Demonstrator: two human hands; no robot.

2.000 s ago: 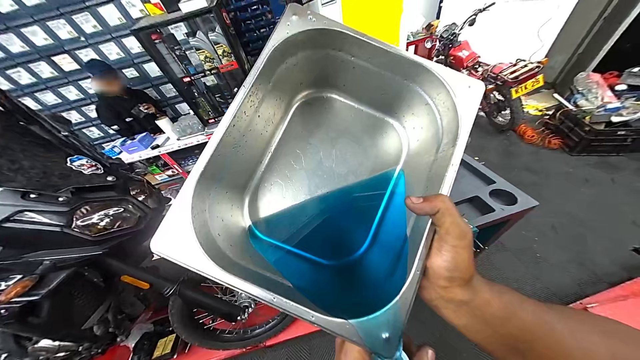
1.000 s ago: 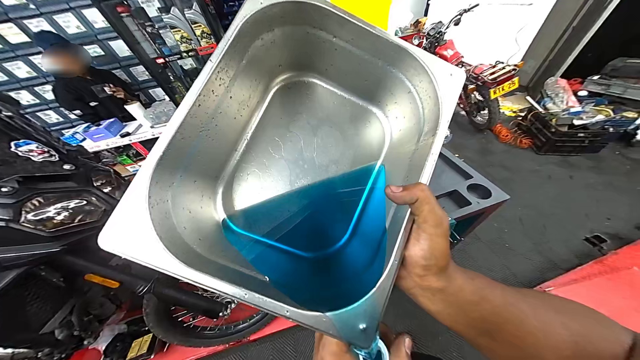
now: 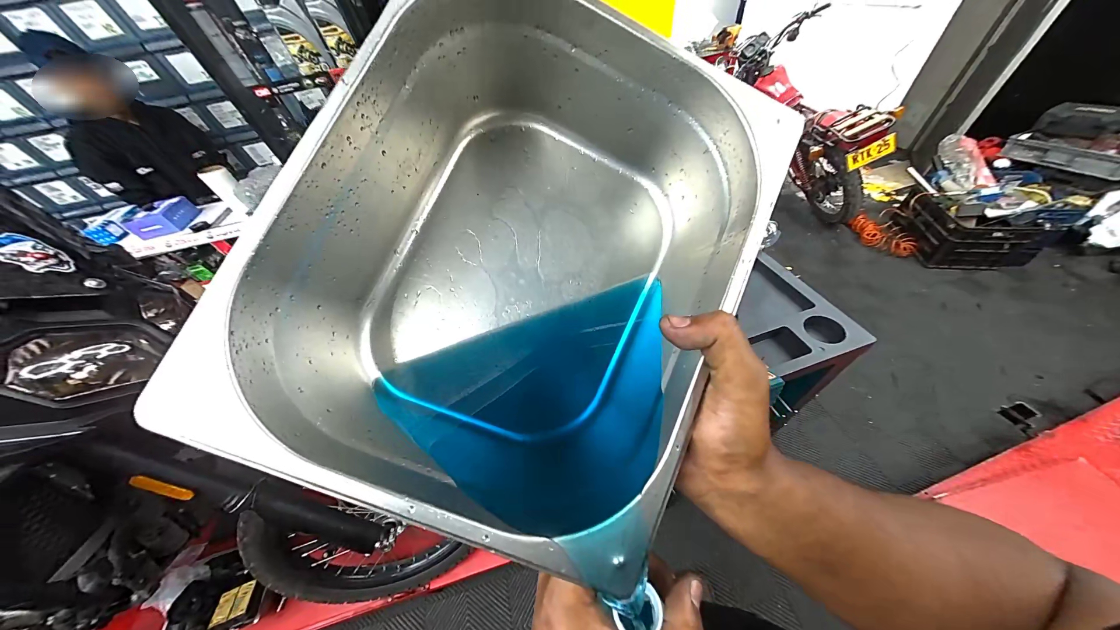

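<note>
A stainless steel pan [image 3: 560, 166] is held tilted, and blue liquid [image 3: 542, 446] has pooled in its lower corner. The liquid runs over that corner into the round white mouth of a container [image 3: 643, 612], whose body is out of view. My right hand [image 3: 731, 402] grips the pan's right side, thumb over the rim. Below the pouring corner, my left hand [image 3: 612, 604] is wrapped around the container's neck, mostly hidden by the pan and the frame's lower edge.
A motorcycle [image 3: 79, 367] stands close on the left, its wheel [image 3: 350, 551] beneath the pan. Behind my right hand is a grey tray-topped cart [image 3: 814, 328]. A person [image 3: 149, 149] is at a counter at back left. A red motorcycle [image 3: 831, 149] and a black crate [image 3: 971, 232] are farther right.
The pan appears larger and farther left in the view, with its lower corner still over the container mouth. Liquid is still running out.
</note>
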